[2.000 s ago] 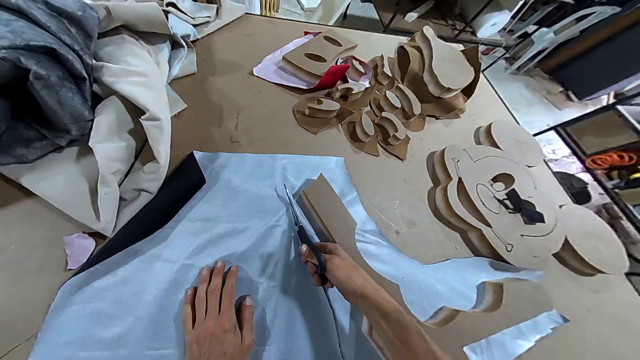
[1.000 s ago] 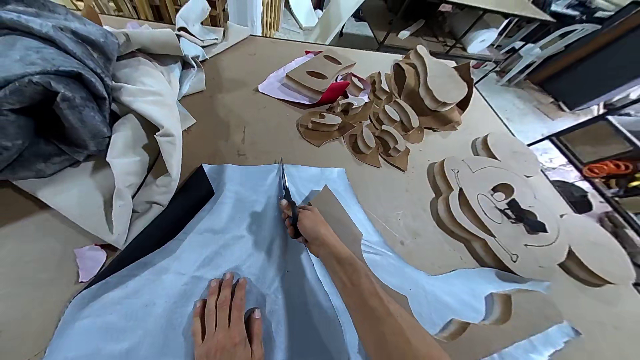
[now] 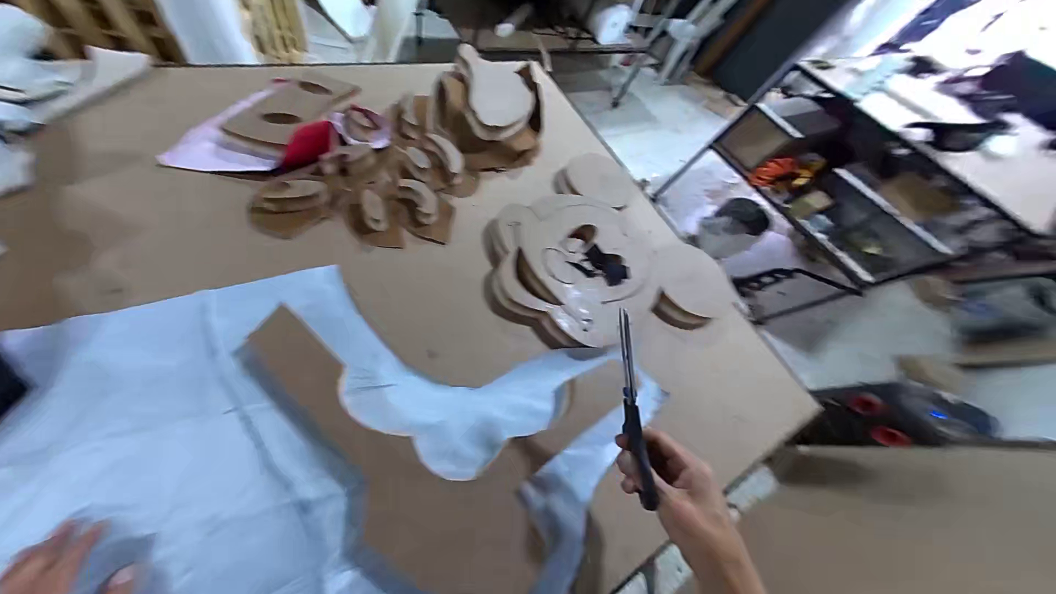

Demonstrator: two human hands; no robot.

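My right hand grips black-handled scissors, blades pointing up and away, near the table's right edge and over the end of the cut light blue fabric. At the lower left, my left hand rests on the broad part of that fabric, fingers apart, partly out of frame and blurred. Brown board shows within the fabric's curved cutout. Beyond the scissors lies a layered board cutout of a cartoon head with round ears.
Small layered board pieces and a board with oval holes on pink and red fabric lie at the table's far side. Right of the table stand metal-framed shelves. Pale cloth lies at the far left.
The scissors in my right hand have moved off the middle of the fabric to its right end, near the table edge. The view has swung right. My left hand stays on the fabric.
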